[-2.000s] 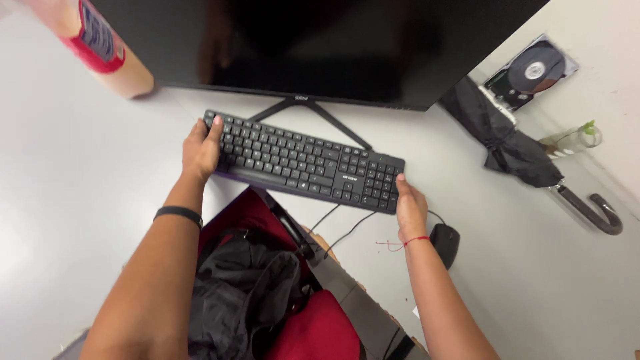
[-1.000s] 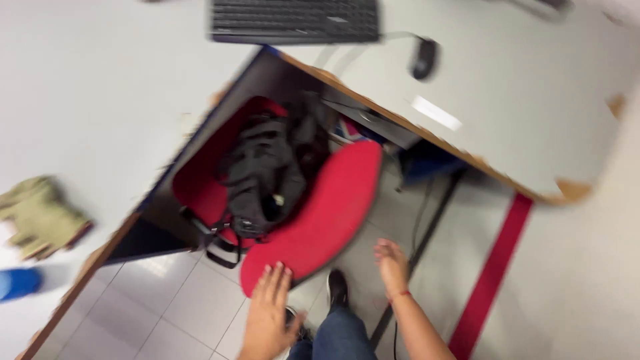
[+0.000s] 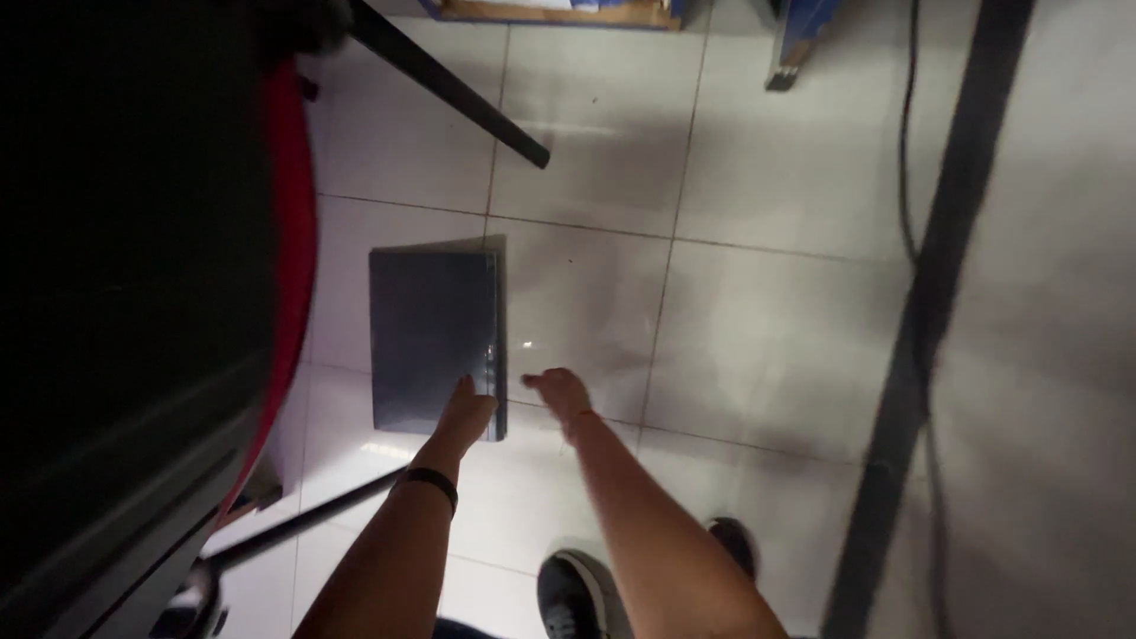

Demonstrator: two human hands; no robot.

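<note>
A dark, flat rectangular object, perhaps a binder or a closed laptop, lies on the tiled floor. My left hand is over its lower right corner; whether the fingers touch it or grip it is not clear. To the right of the dark object is my right hand, off its edge, with the thumb side turned toward it and nothing visible in the fingers. Both arms reach down from the bottom of the view, a black band on the left wrist and a thin red string on the right one.
The red-edged seat of a chair fills the left side, with black metal legs spread over the floor. A black cable runs beside a dark floor strip at the right. My shoe is at the bottom.
Two seconds ago both hands held a keyboard on the desk; one second ago they were off it, the left at the red chair. Now the view is down at the floor, both hands low.
</note>
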